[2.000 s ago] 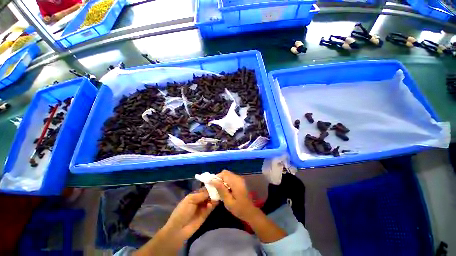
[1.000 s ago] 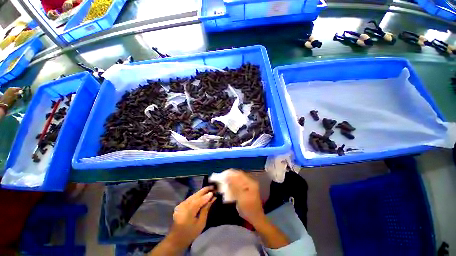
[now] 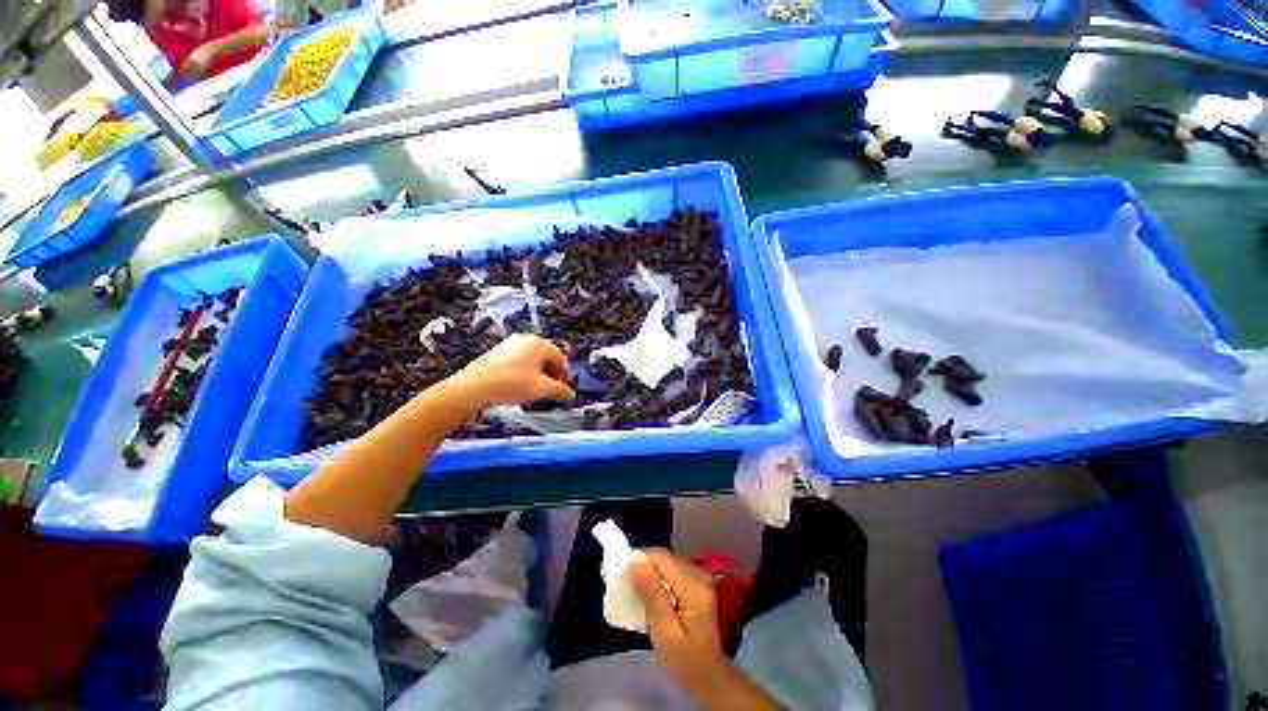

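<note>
My left hand (image 3: 522, 372) is over the front part of the full parts tray (image 3: 542, 450), its fingertips down among the small dark moulded parts (image 3: 417, 347); whether it grips one cannot be told. My right hand (image 3: 673, 597) holds a crumpled white wiping cloth (image 3: 623, 581) above my lap. The receiving tray (image 3: 973, 456) on the right has a white liner (image 3: 1015, 320) and a small group of dark parts (image 3: 890, 414) at its front left.
A narrow side tray (image 3: 174, 486) at left holds dark parts and a red stick-like tool (image 3: 170, 361). Part-built figures (image 3: 1004, 129) lie on the green belt behind. A blue crate (image 3: 1078, 611) stands below at right. A person (image 3: 209, 39) is at far left.
My left hand has moved from beside the cloth above my lap up and forward into the full parts tray. My right hand stays low with the cloth.
</note>
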